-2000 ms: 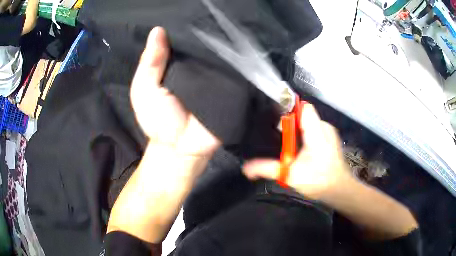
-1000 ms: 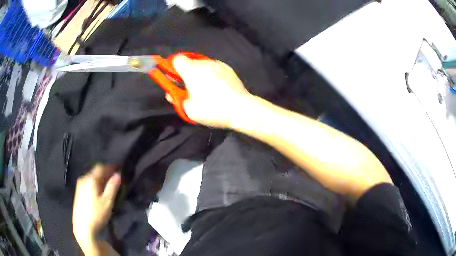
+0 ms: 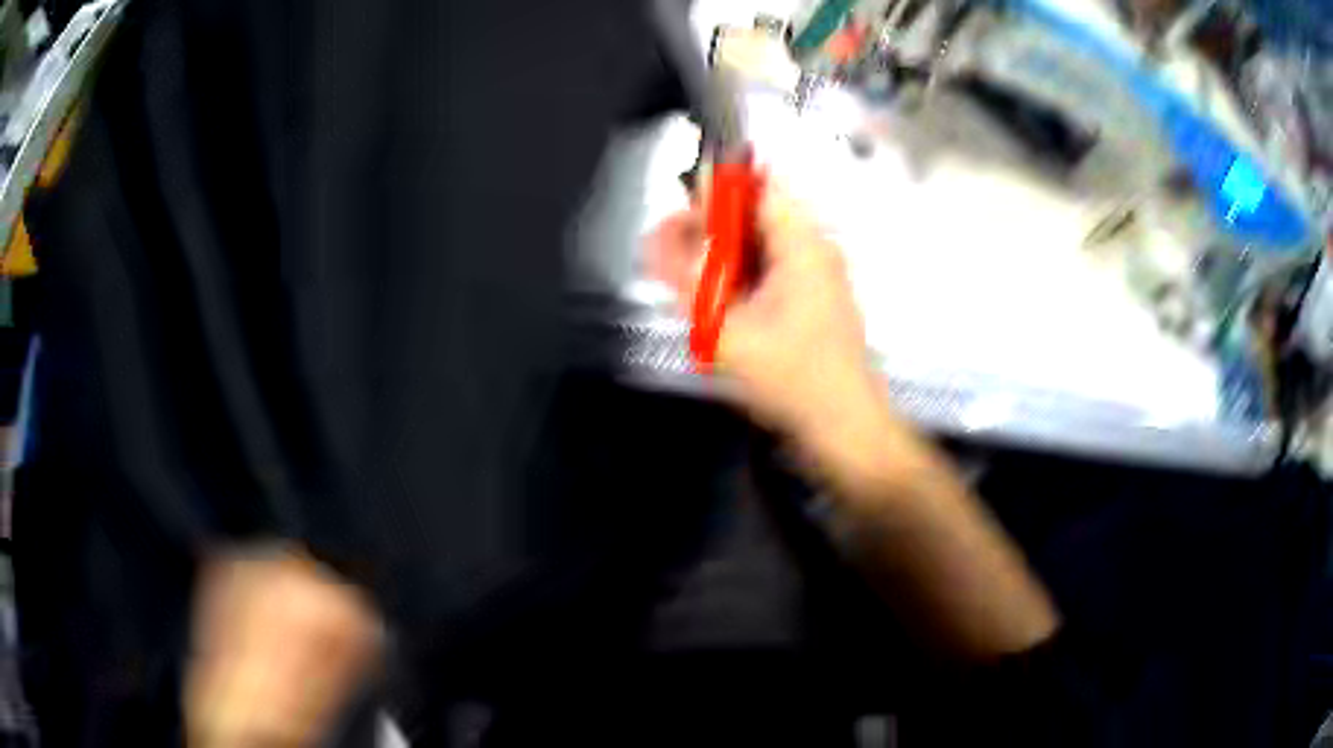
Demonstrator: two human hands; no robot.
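Observation:
The frame is strongly blurred. A large black fabric panel [image 3: 395,263] hangs in folds across the left and middle of the view. My left hand [image 3: 285,643] is at the lower left, against the lower part of the cloth; its fingers are blurred and it seems closed on the cloth. My right hand [image 3: 790,314] is right of the cloth, over the white table, and holds the scissors by their orange-red handles [image 3: 724,263]. The grey blades point up and away, and their tips are hidden or cut off at the top edge.
The white sewing table [image 3: 1009,278] with a ruler-marked front edge [image 3: 1082,424] lies to the right. A blue curved item [image 3: 1243,197] and blurred clutter are at the upper right. A yellow item [image 3: 21,249] shows at the far left.
The view has swung so the table fills the upper right. The black cloth is now raised in long folds. The scissors moved from above the cloth at left to its right side, blades pointing up.

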